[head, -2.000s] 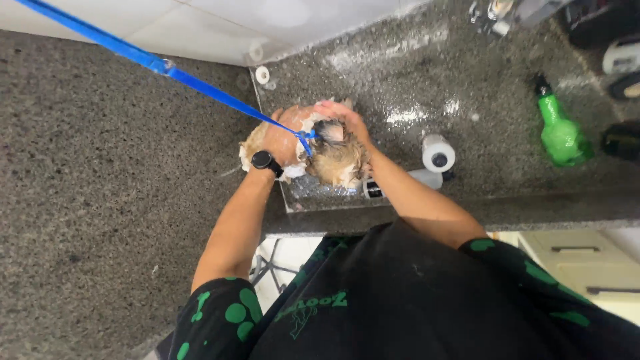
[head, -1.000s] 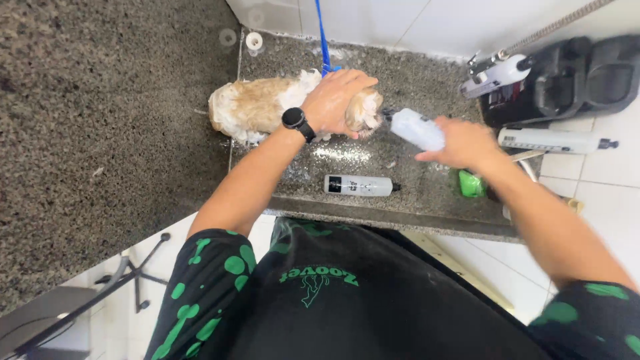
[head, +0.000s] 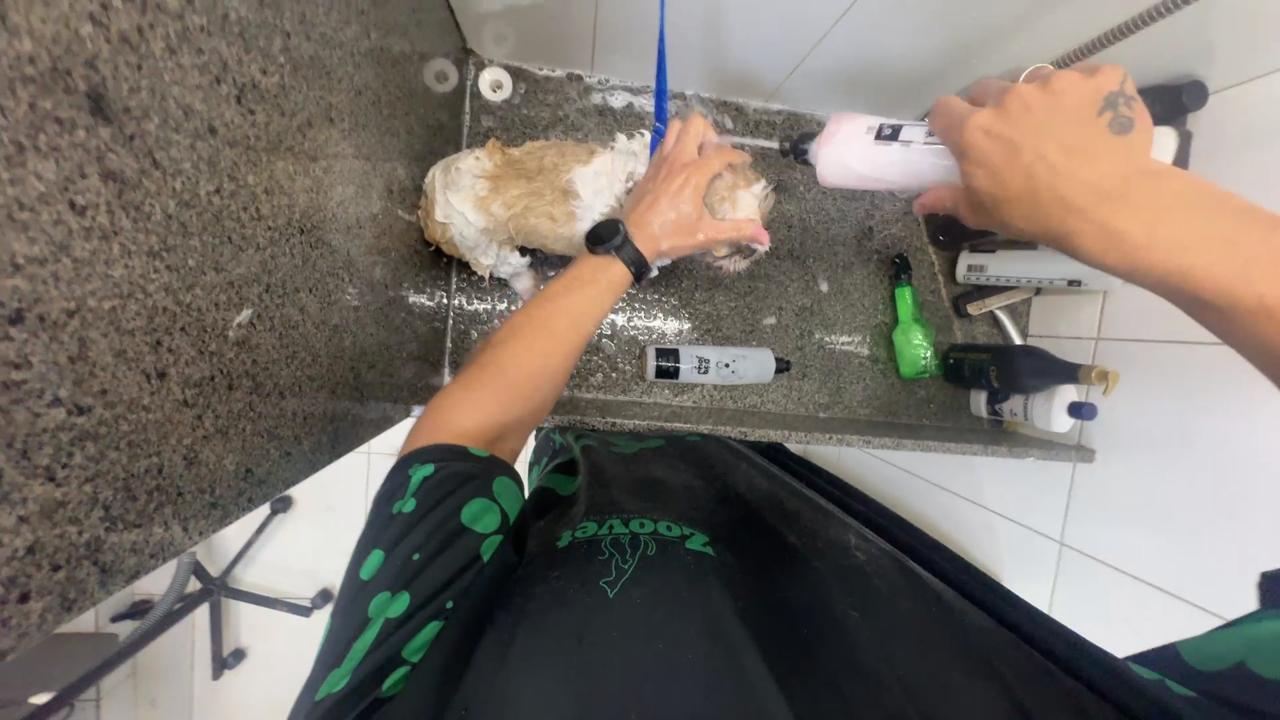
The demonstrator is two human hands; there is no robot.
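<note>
A small wet dog [head: 540, 195] with tan and white fur, partly lathered, stands in a speckled granite tub. My left hand [head: 690, 195], with a black watch at the wrist, holds the dog's head, thumb by the muzzle and fingers over the top. A blue leash [head: 660, 80] runs up from the dog's neck. My right hand [head: 1040, 150] grips a clear squeeze bottle of pale pink liquid [head: 880, 152]. Its black nozzle points left at the dog's head, and a thin stream comes out toward my left fingers. Part of the dog's head is hidden by my left hand.
A grey-white bottle [head: 715, 365] lies near the tub's front edge [head: 800, 430]. To the right are a green bottle [head: 912, 335], a black pump bottle [head: 1010, 368], a white bottle [head: 1040, 268] and a metal hose [head: 1120, 30]. Tiled wall rises behind; a wheeled stand [head: 215, 590] is at lower left.
Two seconds ago both hands were on the dog; one second ago my right hand held a whitish bottle at its face. Now it holds the pink one, farther right.
</note>
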